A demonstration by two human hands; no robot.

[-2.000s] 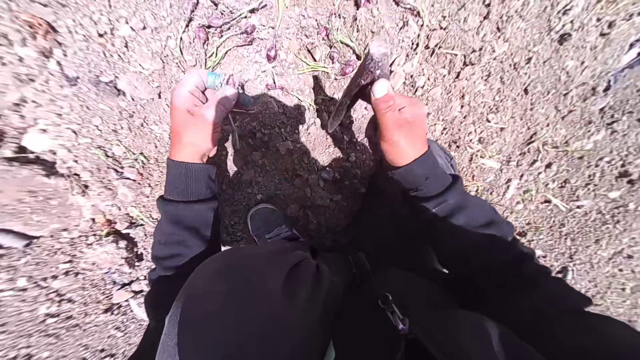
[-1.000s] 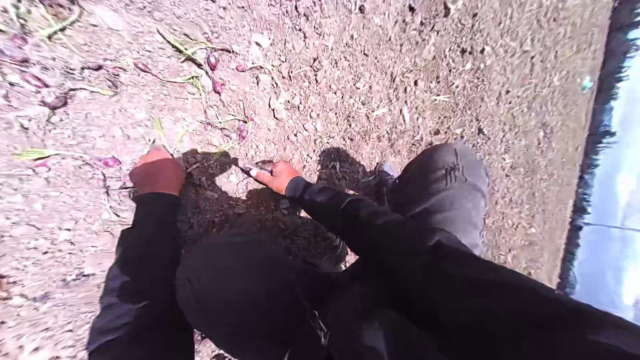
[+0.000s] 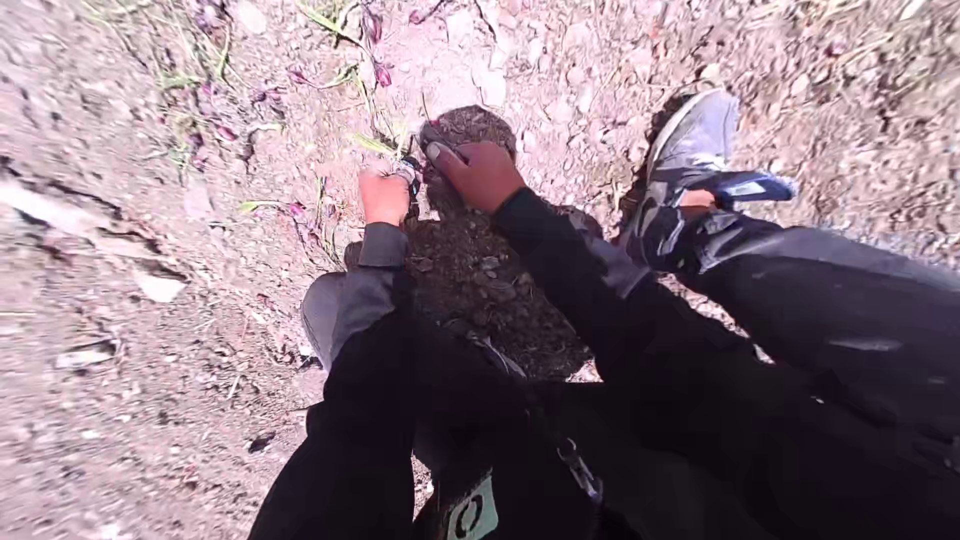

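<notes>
My left hand [image 3: 385,196] is curled near the soil at the upper middle, fingers bent, beside a small dark and pale thing too blurred to name. Just to its right, my right hand [image 3: 484,174] reaches down, its thumb lying along a dark object [image 3: 442,135] that may be a blade or a clod; its shape merges with the shadow. Thin green stems [image 3: 375,144] stand by the fingertips. Small purple onion bulbs [image 3: 382,75] with green tops lie beyond my hands, and more purple bulbs [image 3: 226,133] lie to the upper left.
Dry, stony soil [image 3: 187,360] surrounds me. A grey shoe [image 3: 697,131] and dark-trousered leg extend at the right. Pale flat stones or scraps [image 3: 159,286] lie at the left. My own shadow darkens the ground below my hands.
My hands have come close together; two seconds ago they were wide apart, with a blade-like tool in the right one. The view has turned and shifted strongly.
</notes>
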